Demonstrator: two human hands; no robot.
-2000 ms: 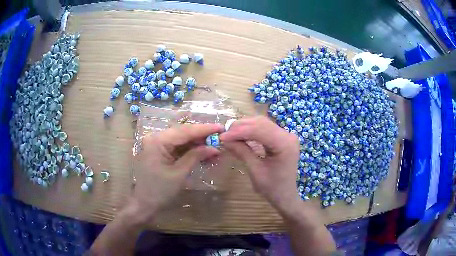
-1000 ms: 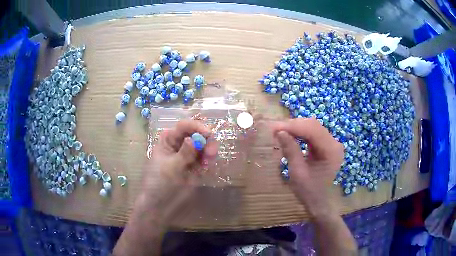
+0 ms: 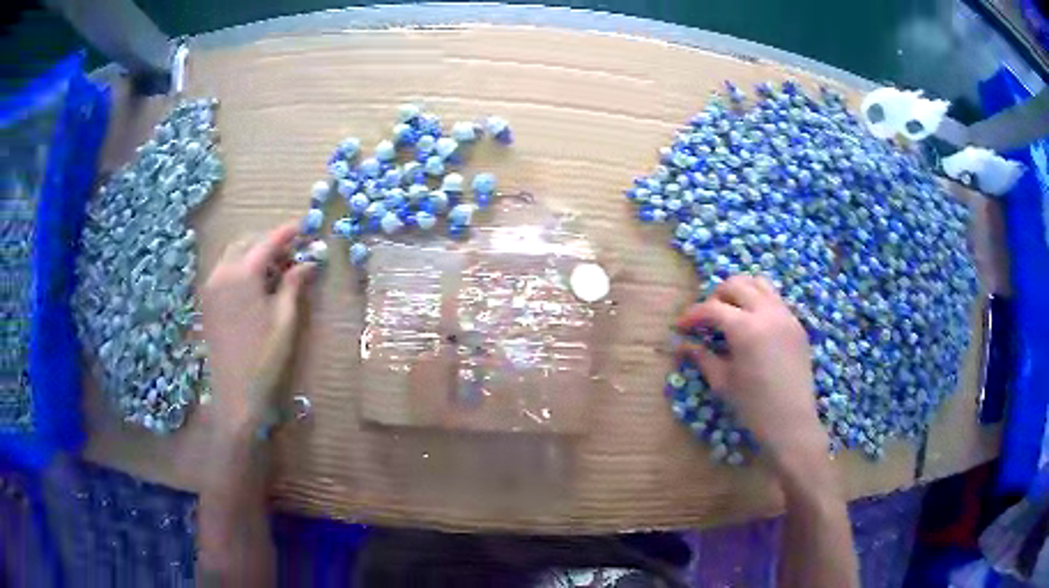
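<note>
My left hand (image 3: pixel 255 301) is at the left end of the group of assembled pieces (image 3: pixel 405 172); its fingertips are at a white and blue piece (image 3: pixel 311 252), and whether they still grip it is unclear. My right hand (image 3: pixel 753 350) is at the left edge of the large heap of blue-and-white ball pieces (image 3: pixel 840 264); its fingertips are among the balls and blurred. The work pad under wrinkled clear film (image 3: pixel 506 345) lies between the hands. A white disc (image 3: pixel 589 283) lies flat at its upper right corner.
Grey-green caps (image 3: pixel 144 270) lie heaped at the left, beside a blue bin (image 3: pixel 58 264). White moulded parts (image 3: pixel 904 115) lie at the upper right edge. A dark flat object (image 3: pixel 994 358) is at the right edge. Cardboard (image 3: pixel 552 92) covers the table.
My left hand has moved left from over the pad to the assembled group, with the piece it held. My right hand has moved right to the ball heap. The view has shifted slightly.
</note>
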